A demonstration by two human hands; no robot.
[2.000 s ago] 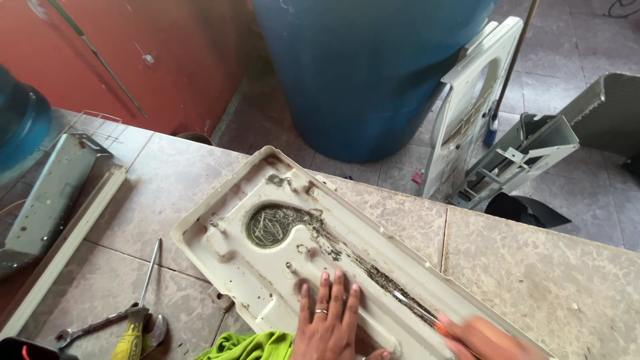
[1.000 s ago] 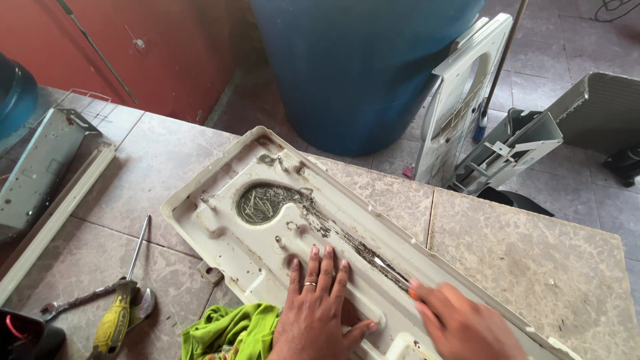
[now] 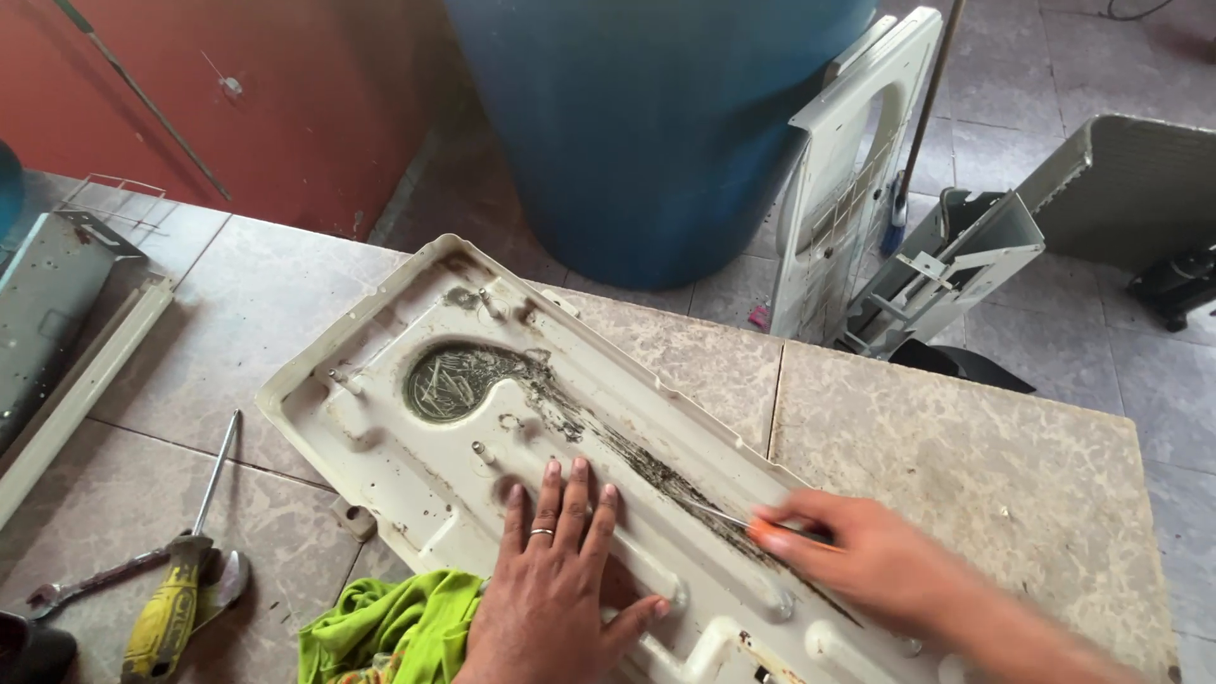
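A cream-coloured metal base pan (image 3: 446,494) lies at a slant on the tiled counter, with dark grime along its long groove and scratch marks in its round recess. My left hand (image 3: 560,570), a ring on one finger, rests flat on the pan with fingers spread. My right hand (image 3: 845,551), somewhat blurred, grips an orange-handled screwdriver (image 3: 793,534), whose thin metal shaft points left into the dirty groove. Beside my left wrist is a bright green cloth (image 3: 394,627), partly over the pan's near edge.
A yellow-handled screwdriver (image 3: 161,613) and a wrench (image 3: 95,581) lie on the counter (image 3: 988,475) at left, near metal panels (image 3: 95,385). Beyond the counter stand a large blue barrel (image 3: 655,133), a white appliance panel (image 3: 807,218) and other metal parts (image 3: 959,266) on the floor.
My right hand with the orange-handled screwdriver has moved a little up along the groove compared with two seconds ago. My left hand stays on the pan. The view has shifted slightly.
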